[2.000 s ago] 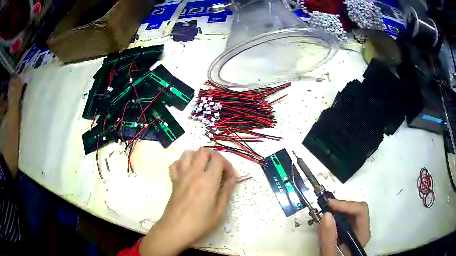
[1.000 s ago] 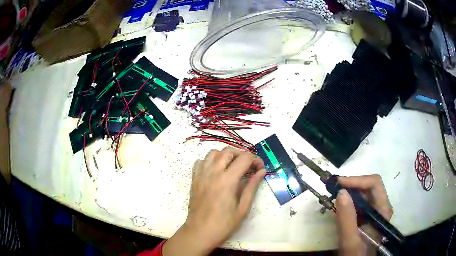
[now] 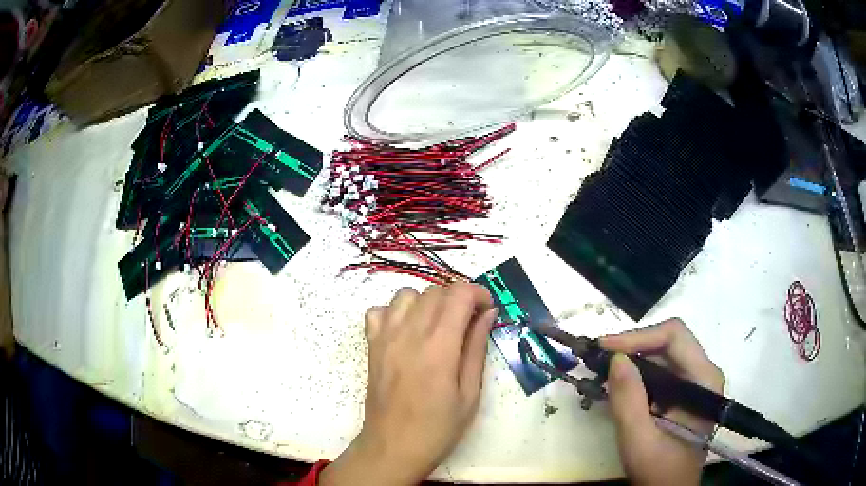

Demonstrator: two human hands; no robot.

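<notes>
A small dark solar panel (image 3: 505, 287) with a green strip lies on the table between my hands. My left hand (image 3: 427, 351) is at its left edge, thumb and forefinger pinched on a red lead (image 3: 503, 325) whose end reaches the green strip; most of the lead is hidden by the fingers. My right hand (image 3: 660, 384) grips the black soldering iron (image 3: 684, 389). The iron's tip is at the middle of the panel, by the lead's end. The thin solder guide tube (image 3: 549, 368) curves over the panel to the same spot.
A pile of red and black leads (image 3: 427, 195) lies behind the panel. Wired panels (image 3: 218, 190) are at left, a dark panel stack (image 3: 646, 199) at right. A clear hood rim (image 3: 356, 114), brown box (image 3: 133, 57), soldering station (image 3: 798, 185) and red loops (image 3: 802, 320) surround them.
My left hand has moved right to the panel's edge with a lead. The iron's tip and guide tube have come onto the panel's middle. The view has shifted slightly.
</notes>
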